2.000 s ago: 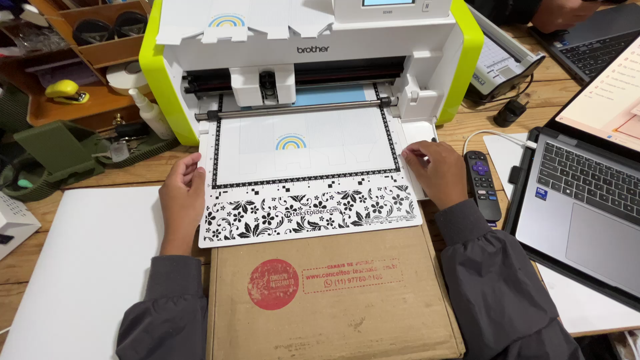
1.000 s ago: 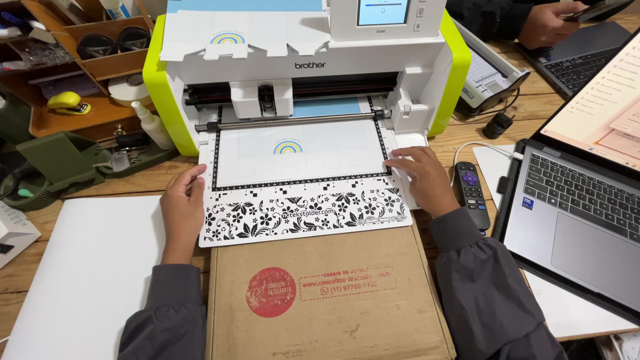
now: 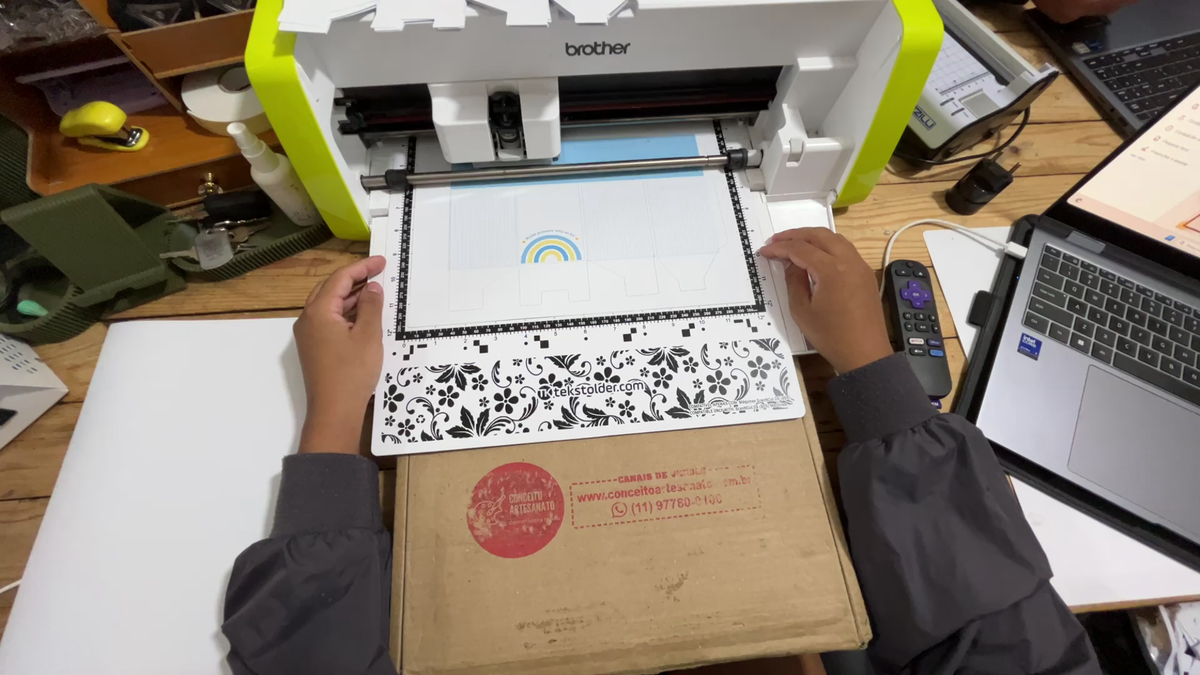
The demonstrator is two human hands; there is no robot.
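A cutting mat point(image 3: 586, 389) with a black ruled border and floral print lies partly inside a Brother cutting machine point(image 3: 656, 56), under its metal roller. On the mat is a white printed sheet point(image 3: 487, 281) with a small rainbow, blue areas and faint box-shaped outlines. My left hand point(image 3: 347, 328) rests at the mat's left edge, fingers curled and thumb near the edge; its grip is unclear. My right hand point(image 3: 830, 291) is at the right edge, fingertips touching or just over it. The mat's front end lies over a cardboard box point(image 3: 619, 581).
To the right are a remote control point(image 3: 917, 323), an open laptop point(image 3: 1125, 403), a black power adapter point(image 3: 980, 186) and a paper trimmer point(image 3: 975, 84). On the left stand a white bottle point(image 3: 272, 173), a yellow stapler point(image 3: 103, 127) and a white board point(image 3: 159, 497). Another person's hand point(image 3: 1078, 7) is at top right.
The view has moved closer and lower, so the machine's screen has left it. My right hand, more raised at the mat's right edge two seconds ago, now lies lower along it.
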